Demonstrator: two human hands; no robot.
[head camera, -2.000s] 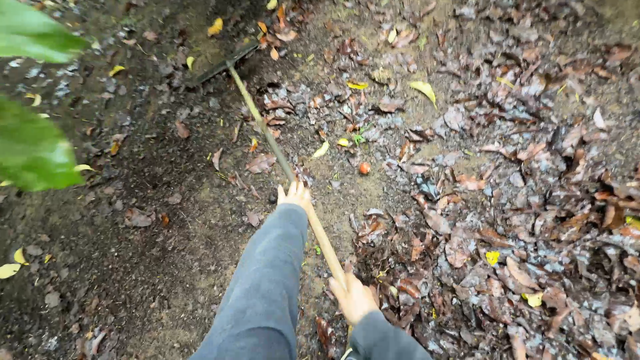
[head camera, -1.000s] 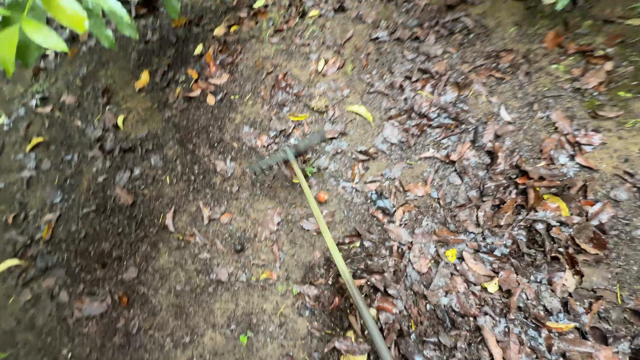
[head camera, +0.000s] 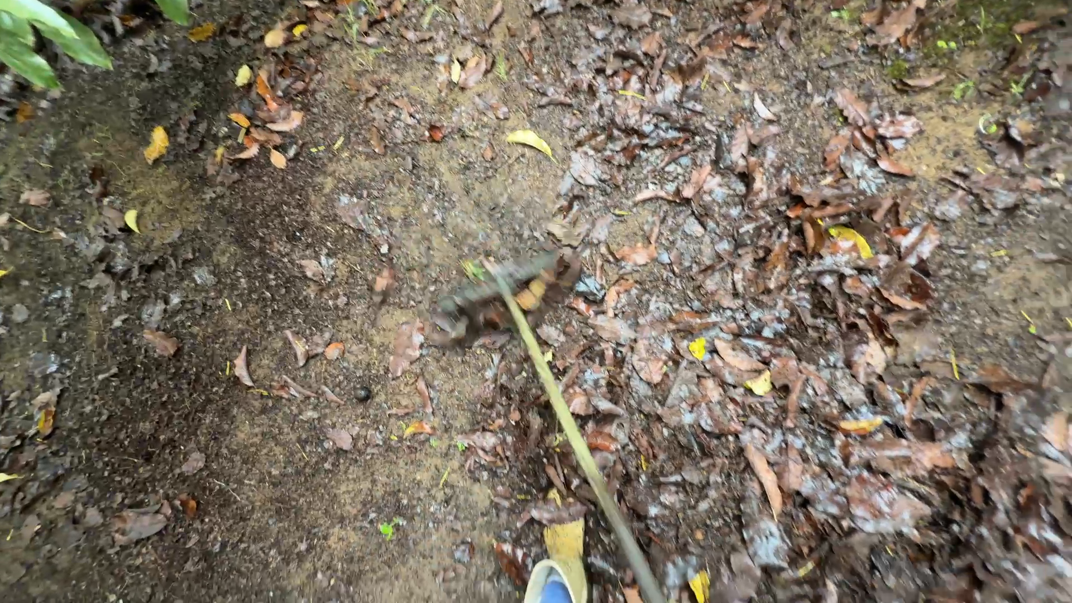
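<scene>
A rake with a long wooden handle (head camera: 569, 419) reaches up from the lower edge of the view. Its blurred head (head camera: 502, 289) rests on or just over the ground near the middle, with brown leaves bunched against it. Neither my left hand nor my right hand shows; the near end of the handle runs out of view at the bottom. Wet brown leaves (head camera: 737, 360) lie thickly to the right of the handle.
A light-coloured boot (head camera: 566, 553) stands at the bottom, just left of the handle. Green leaves (head camera: 50, 38) hang at the upper left. Bare soil with scattered leaves (head camera: 243, 367) spreads over the left side.
Two seconds ago both my hands were on the handle; now they are out of view. The rake's head has come nearer, leaves now bunched at it. The boot has come into view.
</scene>
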